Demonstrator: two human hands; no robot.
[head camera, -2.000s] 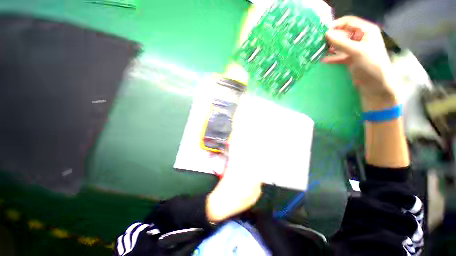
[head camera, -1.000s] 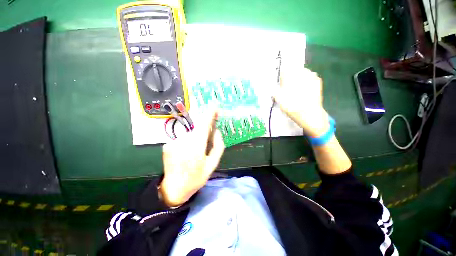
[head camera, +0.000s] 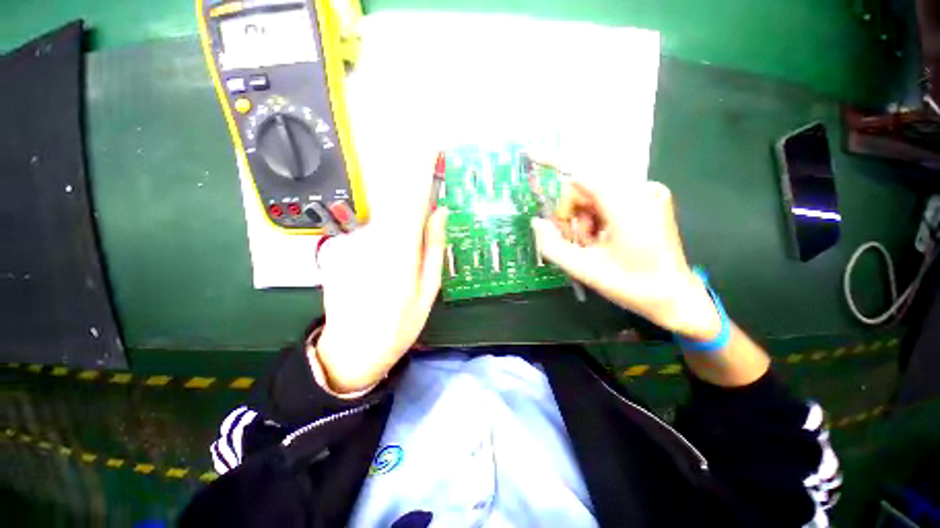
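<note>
A green PCB panel (head camera: 493, 242) lies on white paper (head camera: 505, 77) in front of me. My left hand (head camera: 383, 278) is at the panel's left edge, and a red-tipped test probe (head camera: 439, 177) stands up from its fingers. My right hand (head camera: 624, 248) is over the panel's right side, with its thumb and fingers closed on a dark, slim probe (head camera: 545, 196); where its tip rests is blurred. The yellow-edged multimeter (head camera: 286, 124) lies left of the panel, with leads plugged in at its bottom.
A black mat (head camera: 52, 206) lies at the far left. A smartphone (head camera: 808, 192) and a looped white cable (head camera: 864, 294) lie at the right. Dark reddish equipment (head camera: 888, 139) stands at the right edge. Yellow-and-black striped tape (head camera: 134, 380) runs along the near side.
My right hand has moved from the paper onto the panel's right side with a probe. A red probe now shows at my left hand. The panel looks straighter; the view has shifted slightly.
</note>
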